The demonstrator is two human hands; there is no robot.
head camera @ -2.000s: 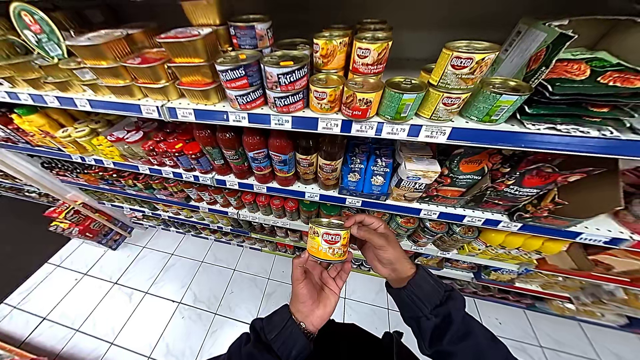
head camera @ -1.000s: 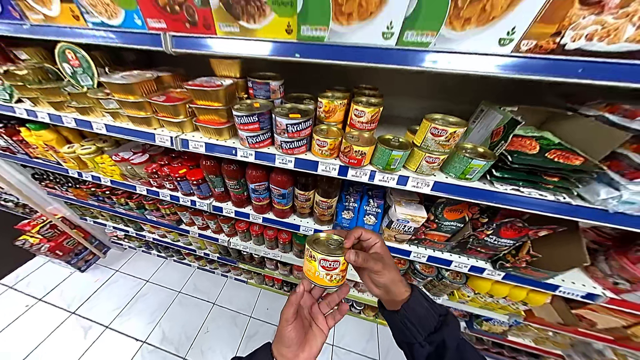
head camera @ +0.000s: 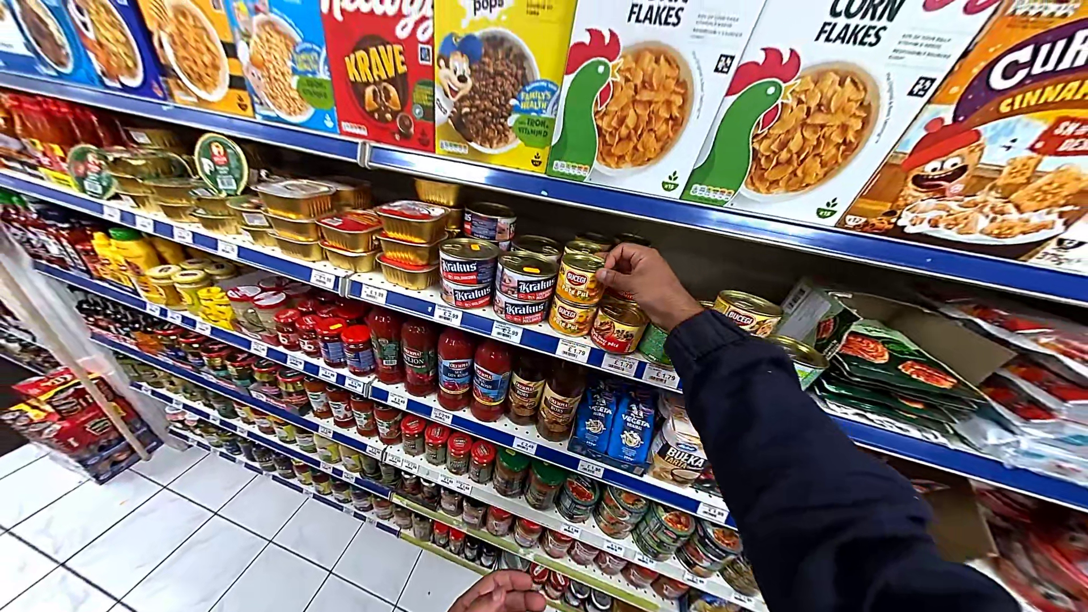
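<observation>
My right hand [head camera: 643, 282] reaches to the shelf, its thumb and fingers on the right side of a small yellow Bucegi can [head camera: 580, 277]. That can stands on top of another yellow can [head camera: 571, 315]. A red and yellow can [head camera: 618, 325] sits beside them, below my right hand. To their left are stacked Krakus cans [head camera: 524, 286]. My left hand [head camera: 500, 592] is low at the bottom edge, partly out of frame, its fingers curled; nothing shows in it.
Above runs a blue-edged shelf [head camera: 595, 183] with cereal boxes [head camera: 642, 93]. Foil tins [head camera: 412, 234] stand left of the cans. Green packets [head camera: 901, 365] lie to the right. Sauce bottles [head camera: 455, 367] and jars fill lower shelves over a tiled floor [head camera: 285, 544].
My right hand has gone from the held can in front of me up to the shelf, where a yellow can now tops the stack. My left hand no longer holds a can and is lower. The view has shifted.
</observation>
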